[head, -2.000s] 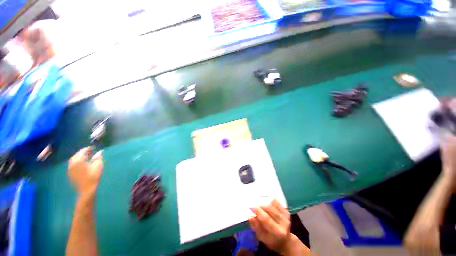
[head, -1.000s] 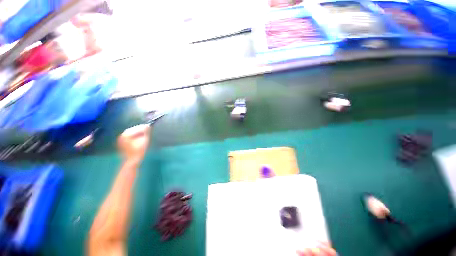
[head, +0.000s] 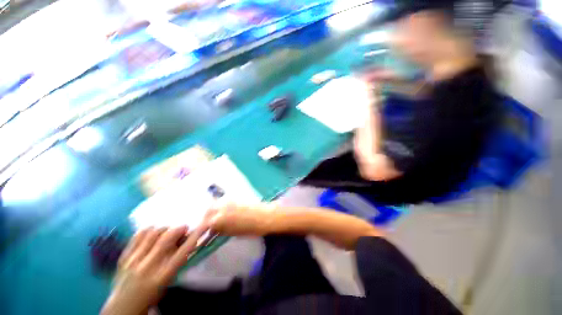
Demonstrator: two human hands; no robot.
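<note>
The view is blurred. My left hand (head: 148, 258) and my right hand (head: 228, 220) meet at the near edge of the white paper (head: 169, 209), with fingers bent. A small dark and pale thing, apparently a figure, shows between their fingertips, mostly hidden. A small black pad (head: 215, 191) lies on the paper. A tan card (head: 157, 175) with a purple spot (head: 182, 173) lies behind the paper. A heap of small dark parts (head: 106, 251) is left of the paper, beside my left hand.
A white and dark figure (head: 271, 153) lies right of the paper. Beyond are a dark heap (head: 279, 108) and another white sheet (head: 336, 104). Blurred figures (head: 135, 131) are on the darker belt. A person in black (head: 440, 123) sits at the right, near blue stools (head: 360, 207).
The view has swung right, bringing the seated person into it. My left hand has come back from the belt to the paper's near edge and now meets my right hand.
</note>
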